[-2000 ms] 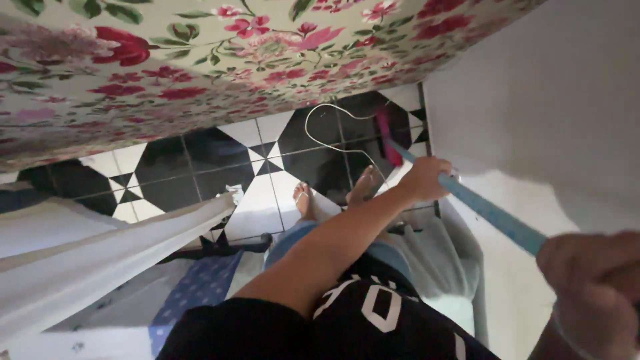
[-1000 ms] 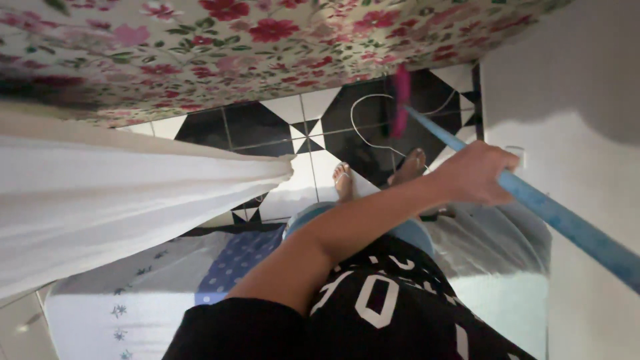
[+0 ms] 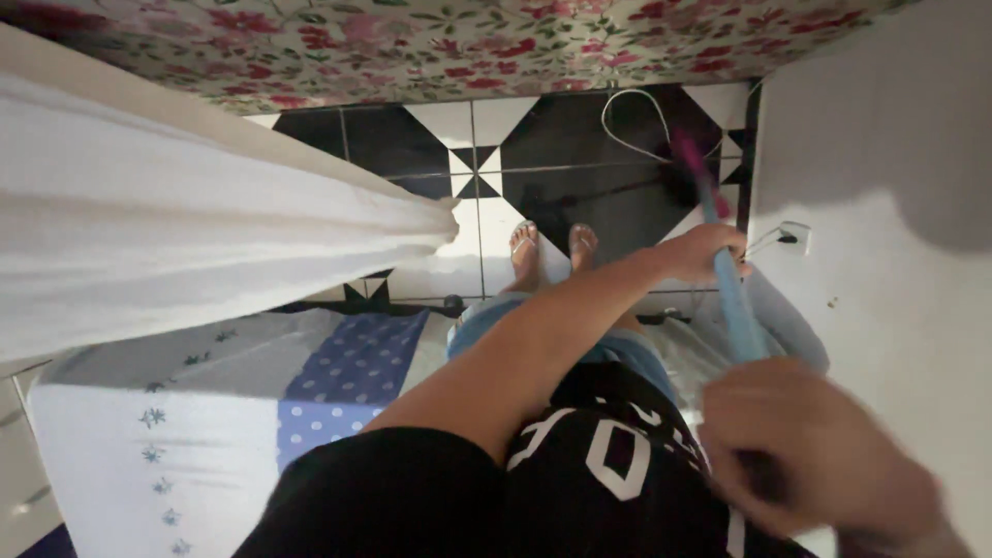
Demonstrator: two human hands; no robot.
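Observation:
A long light-blue handle (image 3: 736,310) runs from the lower right down toward the floor, ending in a pink head, likely a broom's (image 3: 701,170), blurred over the black tiles. My left hand (image 3: 705,252) grips the handle partway down, its arm crossing in front of my body. Around the handle's upper end, at the lower right and nearest the camera, my right hand (image 3: 806,449) is closed and blurred. A thin white cable (image 3: 608,116) lies looped on the floor beside the pink head. The bristles cannot be made out.
A white curtain (image 3: 194,225) hangs at the left. Behind me is a bed with a white and blue dotted cover (image 3: 341,380). Floral fabric (image 3: 480,46) spans the top. On the right wall (image 3: 876,310) sits an outlet (image 3: 796,237) with a plug. My sandalled feet (image 3: 525,240) stand on tiles (image 3: 434,271).
The pink head has moved nearer to the right wall, and the handle stands steeper in view. My right hand, outside the frame one second ago, shows again. Both hands keep hold of the handle.

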